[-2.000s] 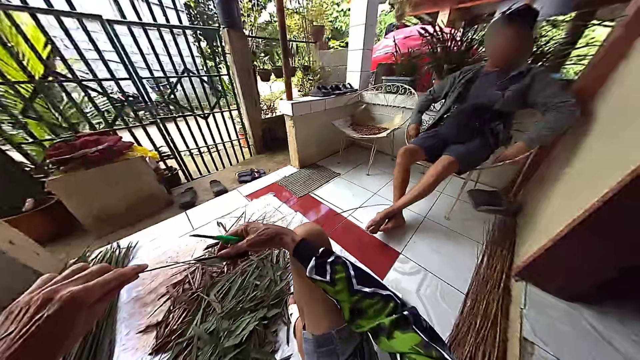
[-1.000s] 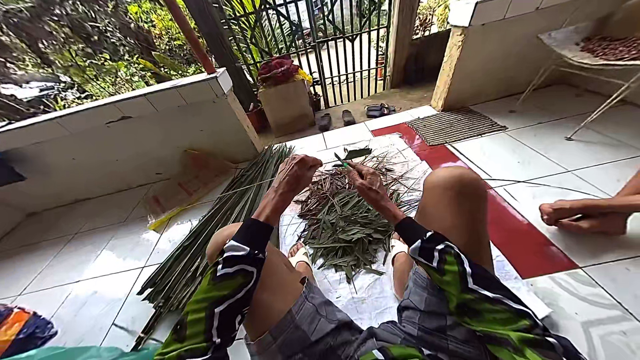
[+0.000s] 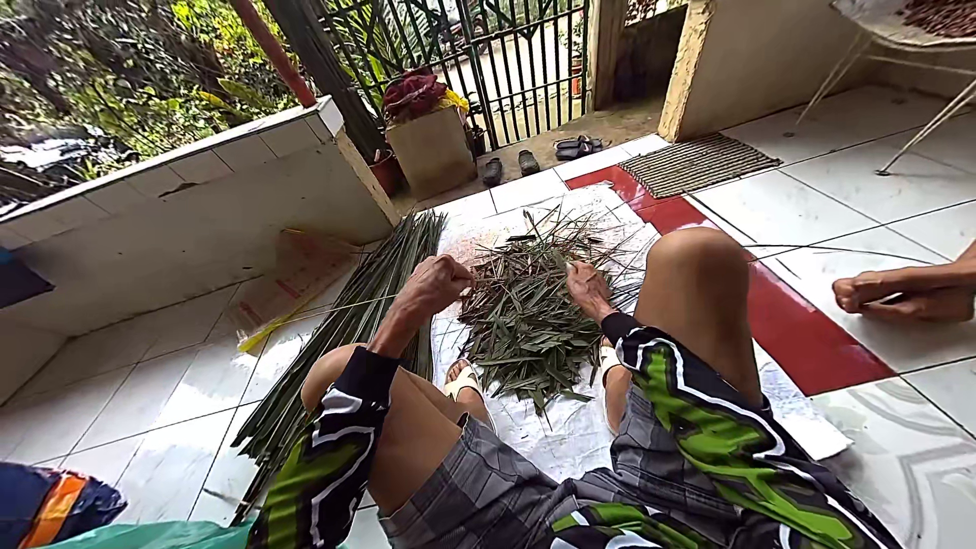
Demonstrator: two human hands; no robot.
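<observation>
My left hand is closed around a thin pale strip, perhaps a leaf rib, which trails out to the left. Opposite it, my right hand has curled fingers above the right side of the leaf pile; a bit of green shows at its thumb, like the green-handled tool seen there earlier, mostly hidden now. Between and below the hands lies a heap of cut green and brown leaf pieces on a white sheet. Long green leaf strips lie in a bundle left of the sheet, partly behind my left forearm.
My knees flank the heap. A person's bare feet rest on the tiles at right. Beyond are a striped mat, dark footwear, a block with cloths and a metal gate. A plastic bag lies by the low wall.
My hands were close together over the heap a second ago and are now apart, the left one lower and to the left. The view has swung from the seated person down to the heap.
</observation>
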